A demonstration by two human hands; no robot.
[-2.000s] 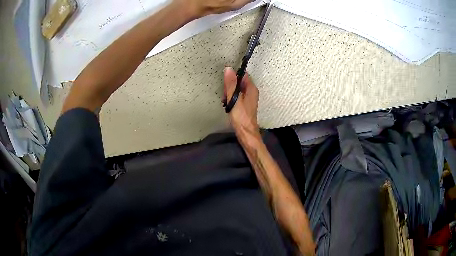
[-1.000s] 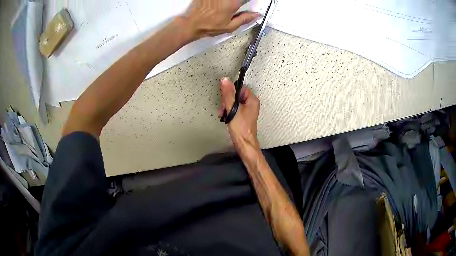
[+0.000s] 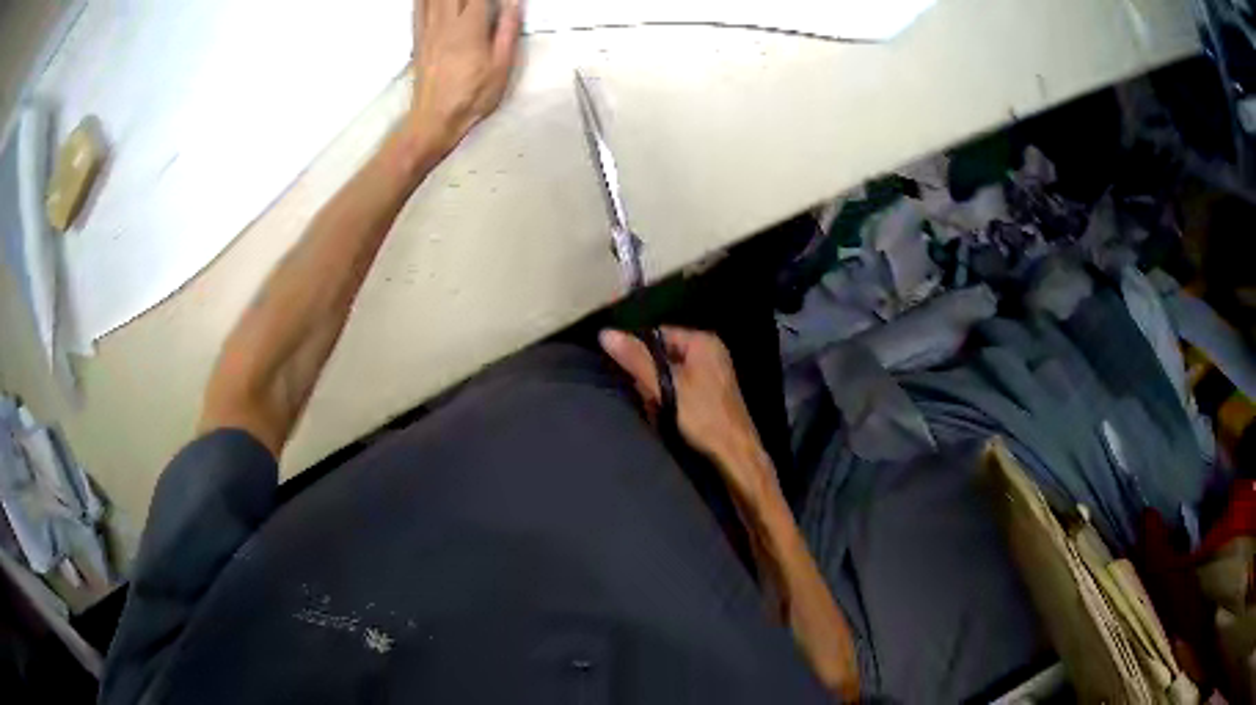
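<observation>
My right hand (image 3: 696,386) holds the black handles of the fabric shears (image 3: 613,193) just off the table's front edge. The steel blades point away over the cream table and look nearly closed, apart from the paper. My left hand (image 3: 462,62) lies with its palm down on the white pattern paper (image 3: 241,131), near the top of the view; its upper part is close to the picture's edge. The paper has a curved lower edge and continues to the right of my left hand.
A tan block weight (image 3: 75,172) sits on the paper at the left. Pale scraps (image 3: 48,489) lie at the left table edge. The table's front edge (image 3: 854,193) runs diagonally. Dark grey cloth (image 3: 937,510) and a cardboard piece (image 3: 1054,579) are below at the right.
The shears have come back from the paper's edge towards my body. My left hand has moved left, and the view has shifted, with more cloth below the table showing.
</observation>
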